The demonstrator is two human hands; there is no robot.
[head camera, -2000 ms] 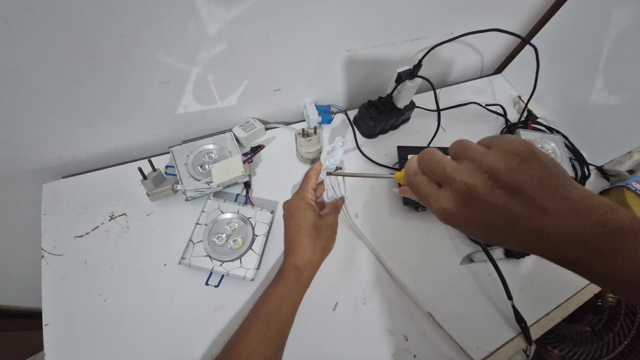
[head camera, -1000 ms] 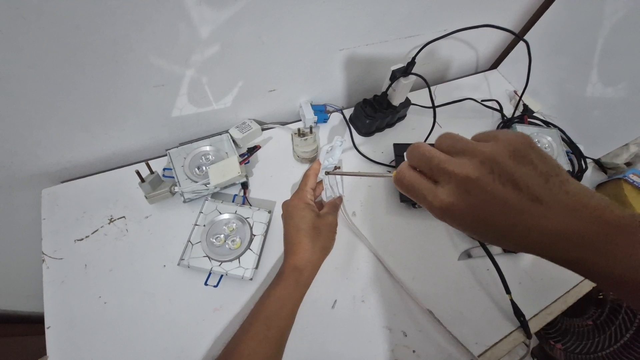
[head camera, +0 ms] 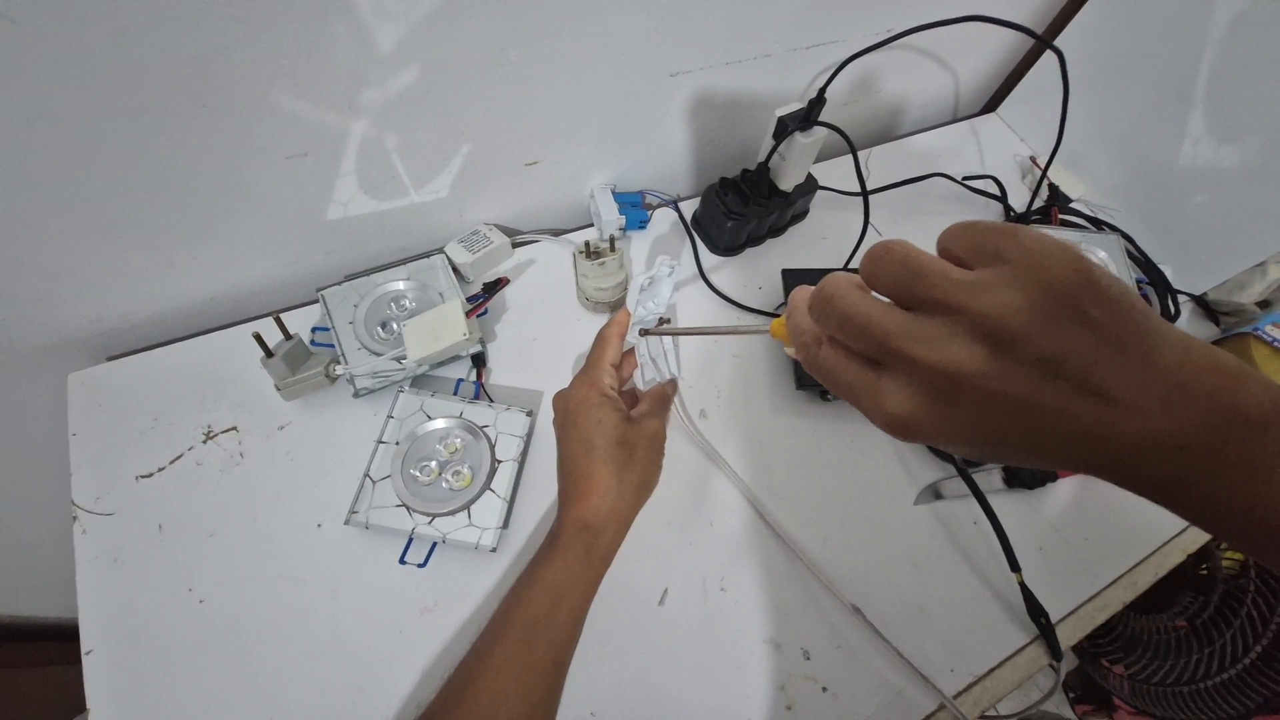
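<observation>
My left hand (head camera: pixel 615 430) holds a white plastic electrical fitting (head camera: pixel 652 295) upright between thumb and fingers, with a pale cable (head camera: pixel 770 520) running down from it to the lower right. My right hand (head camera: pixel 930 340) grips the yellow handle of a screwdriver (head camera: pixel 710 330); its metal shaft points left and its tip meets the fitting at a small screw. Just behind the fitting stands a white two-pin plug (head camera: pixel 602 275). The exact type of the fitting cannot be told.
Two square LED downlights (head camera: pixel 443 467) (head camera: pixel 400 312) and a grey plug (head camera: pixel 295 367) lie at left. A black multi-socket adapter (head camera: pixel 752 210) stands by the wall. Under my right hand are a black box (head camera: pixel 805 375) and a knife blade (head camera: pixel 955 485). A fan (head camera: pixel 1180 640) is at lower right.
</observation>
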